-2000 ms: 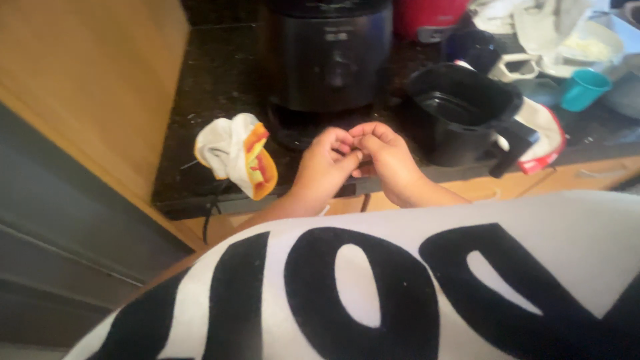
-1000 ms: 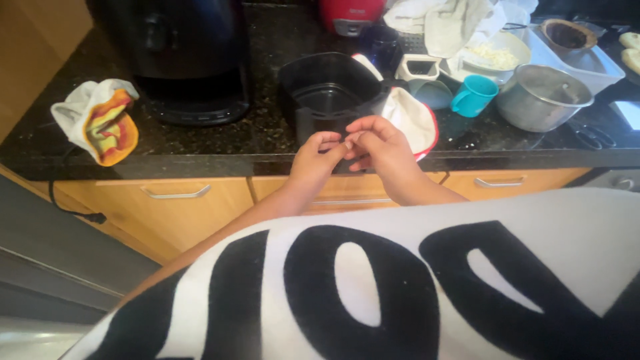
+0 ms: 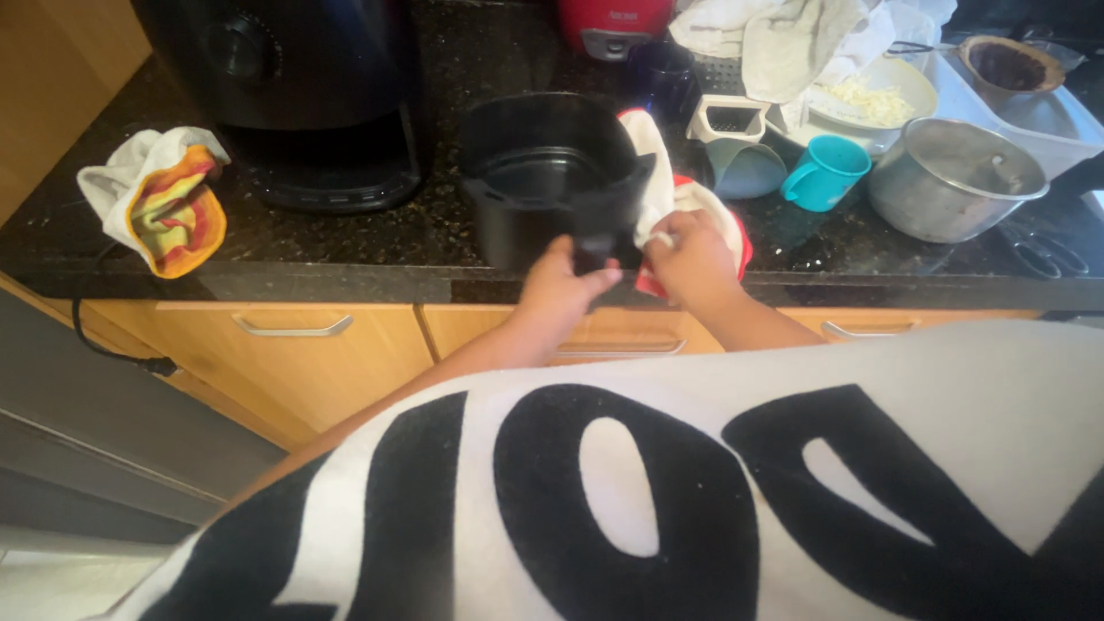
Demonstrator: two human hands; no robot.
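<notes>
A black air fryer basket stands near the counter's front edge, its handle toward me. My left hand is at the front of the basket by the handle, fingers spread; whether it touches is unclear. To the right, my right hand pinches a white cloth with red trim, which lies beside the basket. The black air fryer body stands at the left, its basket bay open. Farther left lies a crumpled white cloth with an orange and yellow patterned part.
A turquoise cup, a metal pot, a box grater and a plate of white shreds stand at the right. Scissors lie near the edge. A red appliance stands behind. A power cord hangs at the left.
My hands, held together before, are now apart; the right one has gone to the red-trimmed cloth, the left one to the front of the basket. The view has shifted right since the earliest frame.
</notes>
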